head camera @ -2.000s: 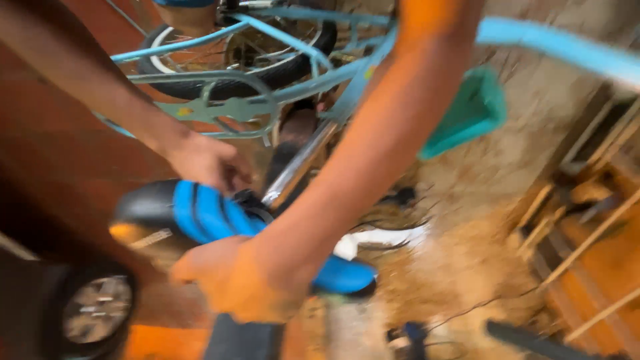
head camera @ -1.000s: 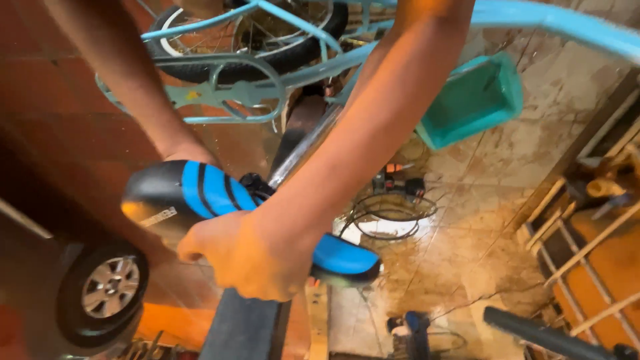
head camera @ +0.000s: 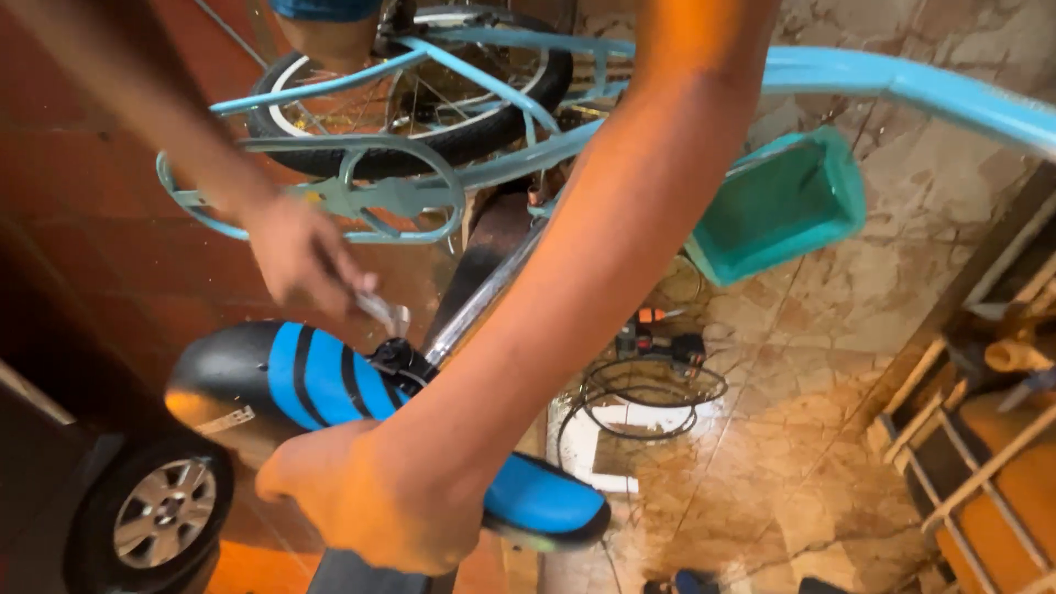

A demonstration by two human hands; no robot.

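Note:
My left hand (head camera: pixel 379 495) grips the side of a black and blue bicycle saddle (head camera: pixel 289 371), its fingers wrapped out of sight around the edge. My right hand (head camera: pixel 309 256), blurred, holds a metal wrench (head camera: pixel 385 313); the wrench's head is just above the black saddle clamp (head camera: pixel 402 359), contact unclear. A chrome seat post (head camera: pixel 483 309) runs from the clamp towards the light blue bicycle frame (head camera: pixel 825 70), partly behind my left forearm. A spoked wheel (head camera: pixel 544 74) and an openwork chain guard (head camera: pixel 396 198) lie beyond my right hand.
A green plastic basin (head camera: pixel 780 219) stands on the tiled floor. Near it are a cordless power tool (head camera: pixel 685 351), an orange-handled tool (head camera: pixel 652 316) and a coiled black cable (head camera: pixel 590 396). A vehicle wheel (head camera: pixel 165 511) is at the left, a wooden rack (head camera: pixel 982 478) at the right.
My right hand, partly behind the saddle one second ago, has come away from it and now shows a wrench. My left hand keeps its grip on the saddle.

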